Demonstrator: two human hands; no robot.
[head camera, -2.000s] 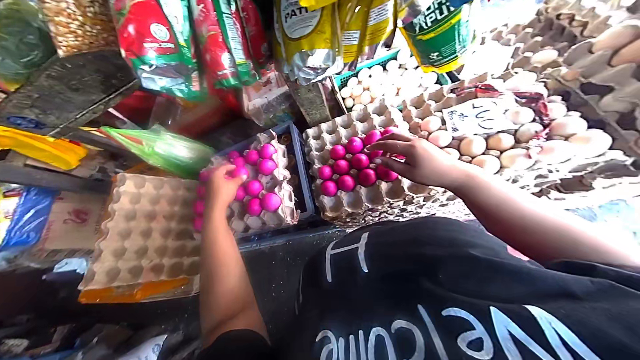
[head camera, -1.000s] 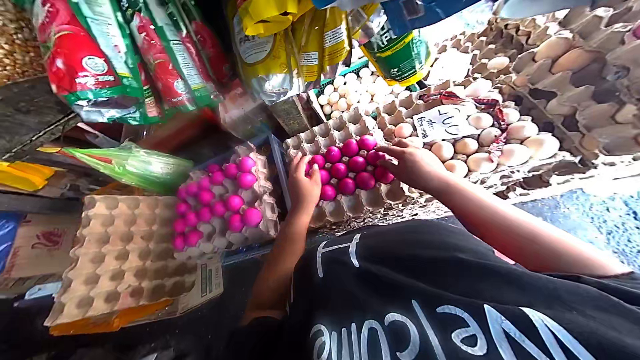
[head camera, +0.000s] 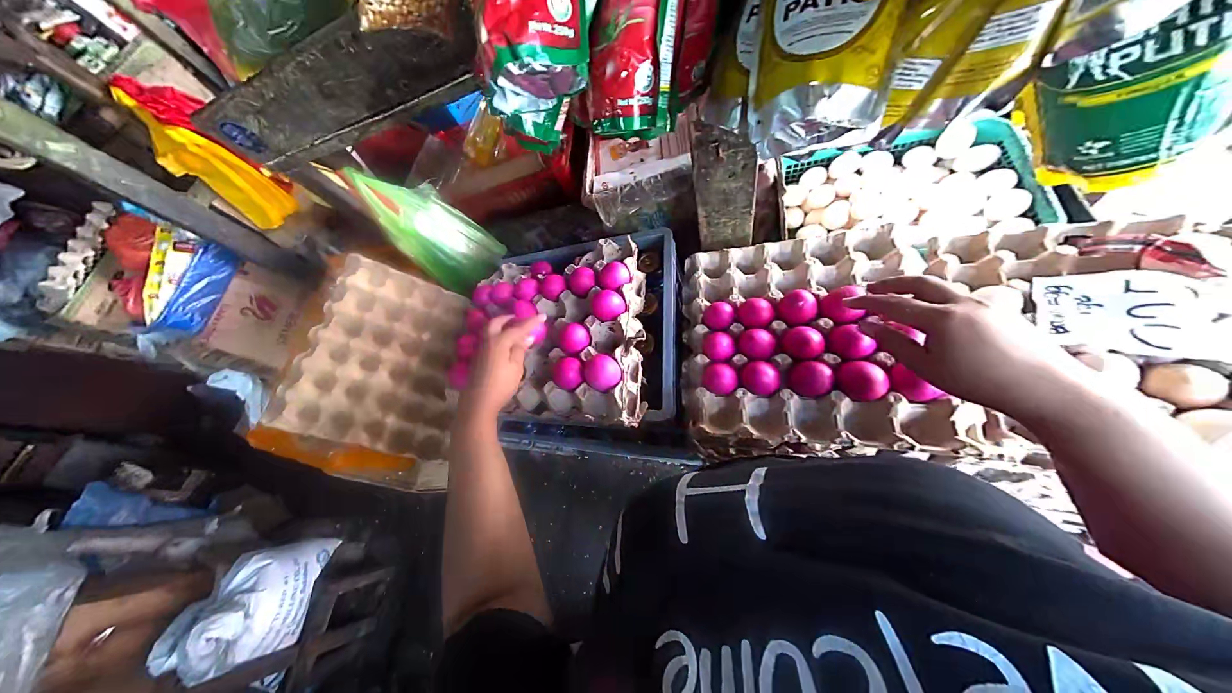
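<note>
Pink eggs (head camera: 804, 343) stand in rows in a grey pulp egg tray (head camera: 751, 414) at the centre right. My right hand (head camera: 948, 337) rests over the right end of these rows, its fingertips at the eggs; whether it grips one cannot be told. My left hand (head camera: 505, 361) is over a second pulp tray (head camera: 626, 409), which holds more pink eggs (head camera: 575, 338) with vacant cups among them. Its fingertips touch or hold a pink egg, partly hidden. That tray sits on a blue-grey plastic crate (head camera: 664, 327).
An egg tray without eggs (head camera: 371, 361) lies at the left. White eggs (head camera: 847, 192) fill a green basket (head camera: 1044, 197) at the back. Brown eggs (head camera: 1184, 383) and a handwritten card (head camera: 1131, 313) are at the right. Pouches (head camera: 818, 67) hang above, near a wooden post (head camera: 727, 188).
My left hand has moved left from the centre tray to the tray on the crate. My right hand stays at the right end of the pink rows.
</note>
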